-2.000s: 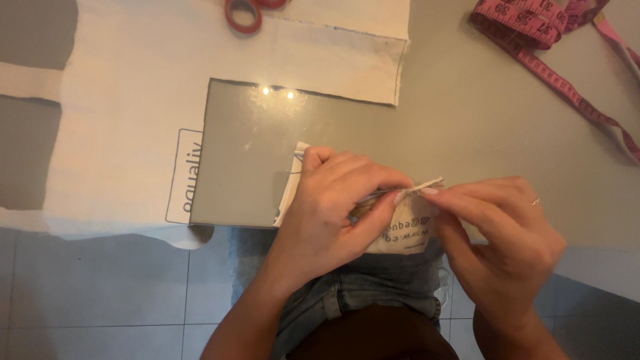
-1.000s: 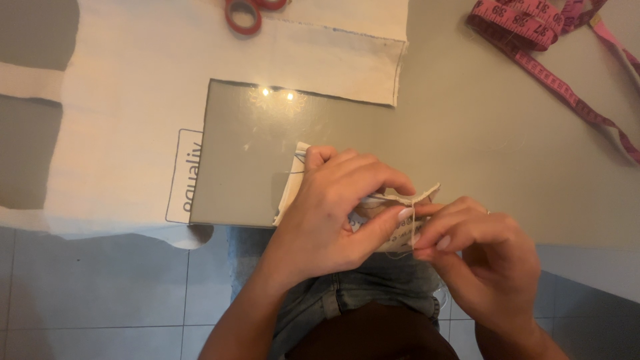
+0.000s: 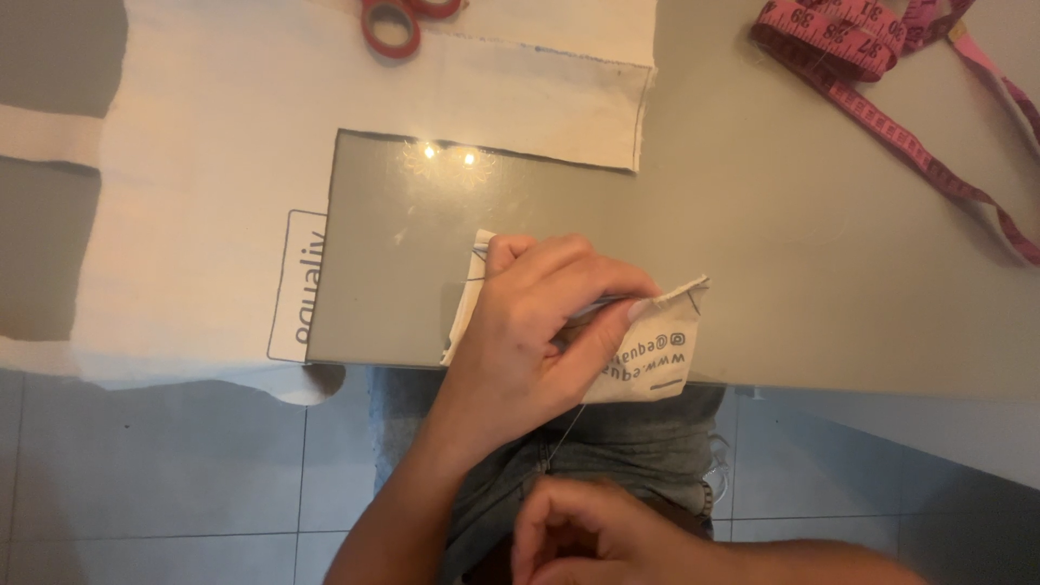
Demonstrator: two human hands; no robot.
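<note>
My left hand [image 3: 552, 325] pinches the upper edge of a small cream cloth piece [image 3: 658, 357] between thumb and forefinger, at the table's near edge. The cloth bears dark printed writing, and its left end [image 3: 463, 317] shows beside my wrist with dark stitches or lines on it. A thin thread [image 3: 566, 436] runs down from the cloth toward my right hand [image 3: 585, 528], which is low over my lap with its fingers curled. Whether a needle is between those fingers cannot be seen.
A large cream fabric [image 3: 195, 203] with a cut-out corner and printed writing lies on the grey table [image 3: 772, 244]. Red-handled scissors [image 3: 392, 28] rest on it at the top. A pink measuring tape [image 3: 902, 134] is partly coiled at the upper right. Denim shorts [image 3: 601, 455] are below the table edge.
My right hand has moved from beside the cloth down toward my lap, and a thread now stretches below the cloth. My left hand keeps its hold in much the same place.
</note>
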